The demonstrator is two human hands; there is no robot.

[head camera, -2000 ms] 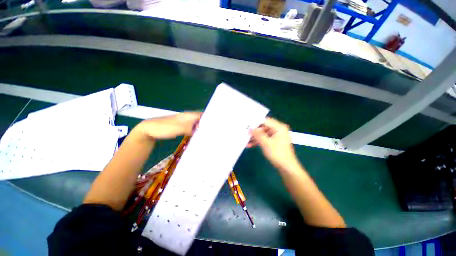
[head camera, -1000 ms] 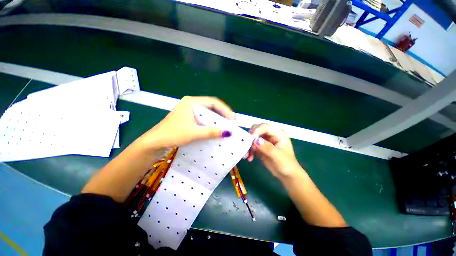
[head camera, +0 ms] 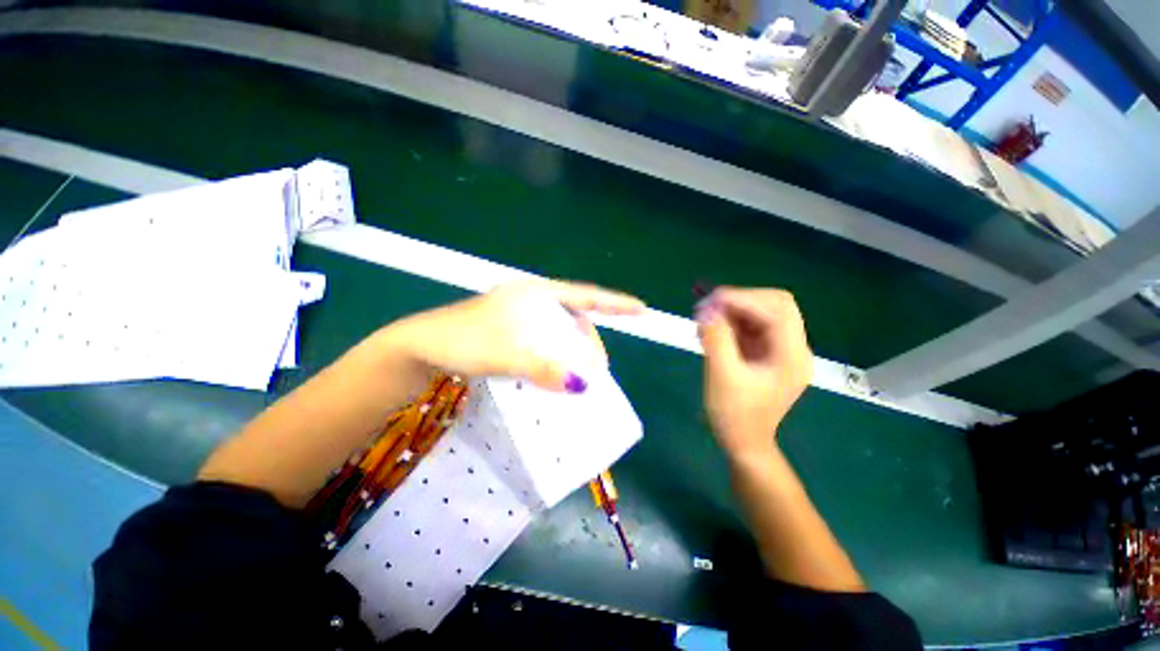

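Note:
A white dotted sheet (head camera: 439,528) lies in front of me, creased, with its upper part bent up. My left hand (head camera: 522,333) holds the sheet's top end, thumb on the near face and index finger stretched out to the right. My right hand (head camera: 753,350) is raised off the sheet to its right, fingers curled, with a small dark thing at the fingertips, too small to name. A bundle of orange strips with dark red wires (head camera: 401,445) lies left of the sheet, partly under my left forearm. One orange strip end with a wire (head camera: 611,509) shows right of the sheet.
A stack of white dotted sheets (head camera: 153,286) lies at the left. A small white piece (head camera: 702,562) lies near the front edge. A black box-like object (head camera: 1043,496) stands at the right. A pale rail (head camera: 445,265) crosses the green surface, and a pale post slants at the right.
The sheet, first held out lengthwise, now has its upper part bent over. My right hand has moved off the sheet's edge, up and to the right. My left hand has shifted onto the sheet.

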